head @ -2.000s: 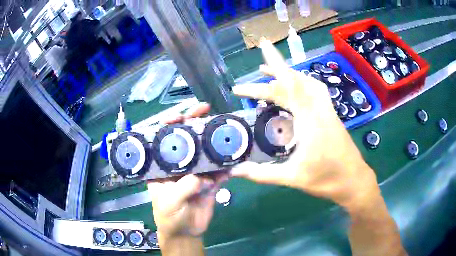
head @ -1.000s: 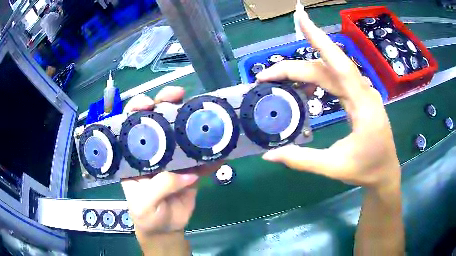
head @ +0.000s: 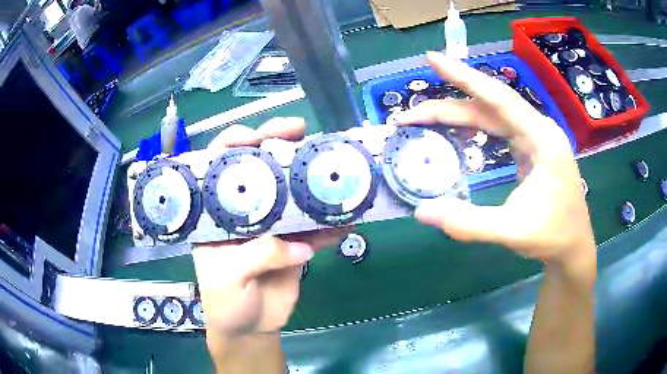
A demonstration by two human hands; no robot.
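A loaded plate (head: 284,219) is held up in front of me, tilted slightly, its right end higher. Several black-rimmed discs sit on it in a row, with pale centres; the rightmost disc (head: 424,166) shines with glare. My left hand (head: 252,285) grips the plate, thumb below its lower edge and fingers behind the upper edge. My right hand (head: 512,168) is around the rightmost disc, thumb near its lower edge and a finger near its top; other fingers are spread. Whether it presses on the disc cannot be told.
A blue bin (head: 373,109) and a red bin (head: 585,135), both with discs, stand behind right. Loose discs (head: 352,247) lie on the green bench. A white strip (head: 95,294) bears another loaded plate. A needle-tip bottle (head: 169,130) stands in a blue holder; a metal upright (head: 311,58) rises ahead.
Over two seconds the plate came closer. Since one second ago it has shifted slightly right in view and its disc faces turned from bluish to bright white. Both hands stay at it.
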